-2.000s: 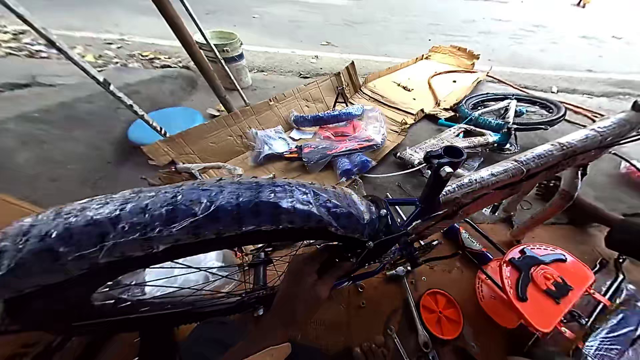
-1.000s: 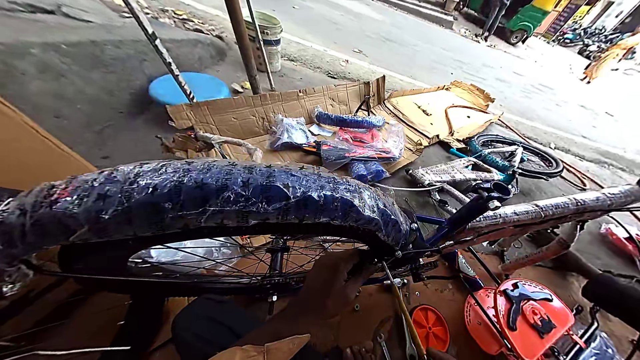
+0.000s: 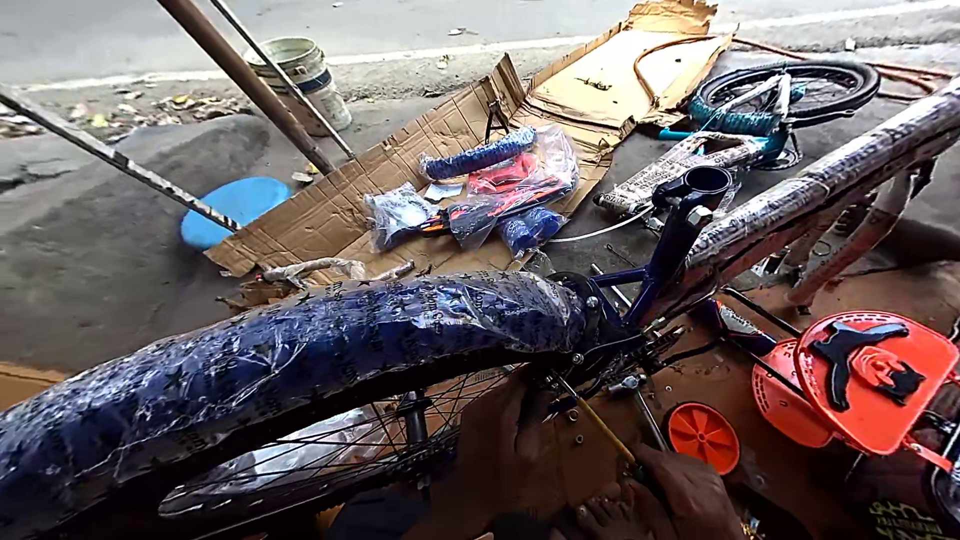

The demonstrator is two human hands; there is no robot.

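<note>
A bicycle wheel under a mudguard in dark blue wrapping (image 3: 360,330) crosses the view from lower left to centre, joined to a frame with a paper-wrapped tube (image 3: 817,187). My left hand (image 3: 491,420) is beside the spokes, its fingertips in shadow by the bolts and cables at the mudguard's end; what they hold is hidden. My right hand (image 3: 679,484) is closed around the lower end of a slim yellow-shafted tool (image 3: 596,420), whose upper tip reaches the brake parts near my left fingers. Metal wrenches or rods lie just beyond it, partly hidden.
An orange plastic wheel (image 3: 703,437) and an orange seat-like part (image 3: 874,382) lie at right. Beyond are flattened cardboard (image 3: 300,217), bagged parts (image 3: 502,187), another bicycle's wheel (image 3: 787,90), a blue plastic stool or lid (image 3: 234,210), a bucket (image 3: 300,82) and leaning poles (image 3: 247,82).
My right hand has come into view at the bottom, on the yellow-shafted tool. My left hand stays by the wheel. The view swung toward the road and back.
</note>
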